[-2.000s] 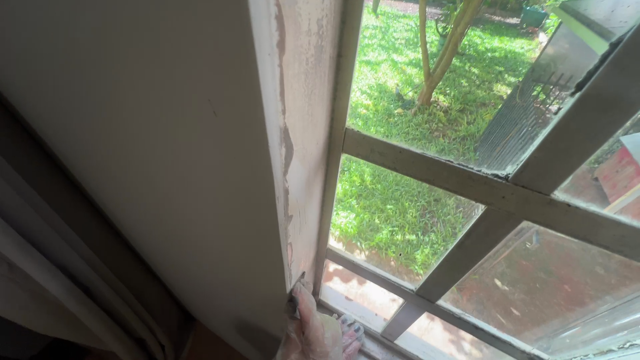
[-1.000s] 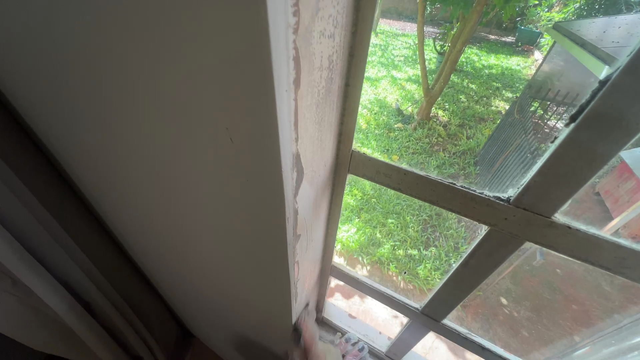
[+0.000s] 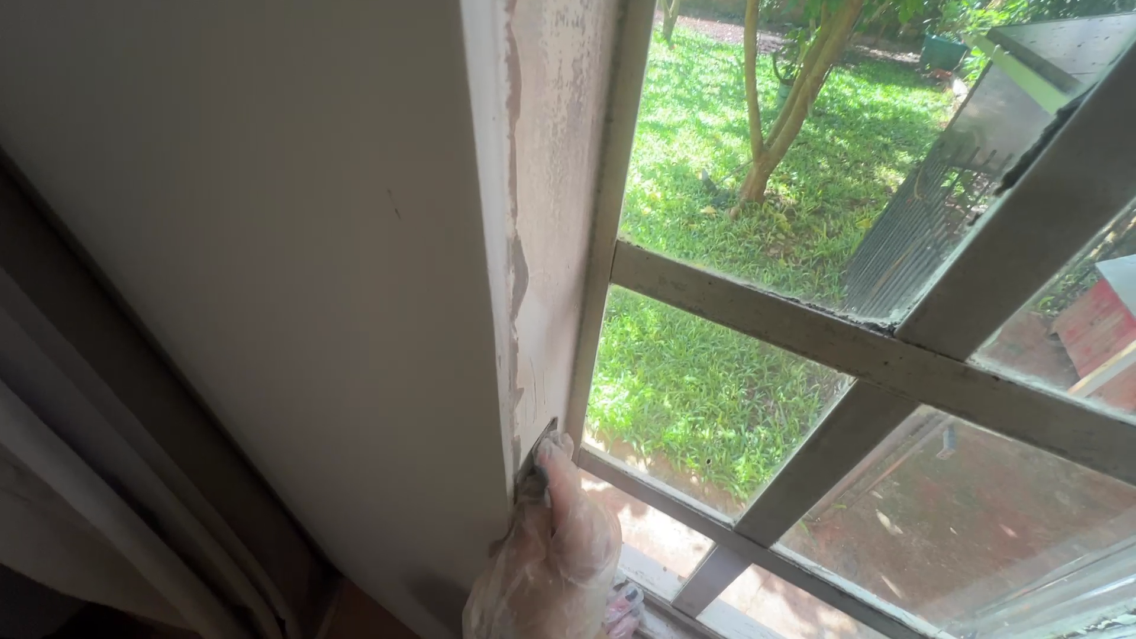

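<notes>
At the bottom centre, my right hand [image 3: 564, 532], in a clear plastic glove, is closed on a small dark flat-bladed tool [image 3: 538, 451], apparently a scraper or putty knife. Its tip lies against the lower part of the pale window reveal [image 3: 555, 293], close to the window frame. Most of the tool is hidden by the fingers. Up the reveal runs a ragged grey-brown strip [image 3: 517, 275] beside the white corner edge. Low at the right of the hand shows a pinkish, plastic-like shape [image 3: 624, 608]; I cannot tell what it is. My left hand is not clearly seen.
A wide smooth wall face [image 3: 355, 293] stands left of the reveal, with pale curtain folds [image 3: 115, 524] at the lower left. Metal window bars [image 3: 754, 297] with glass panes bound the right side. Grass and a tree [image 3: 781, 133] lie outside.
My gloved hand was lower and blurred near the reveal's bottom a second ago; now it is higher, with more of the hand and the blade in sight.
</notes>
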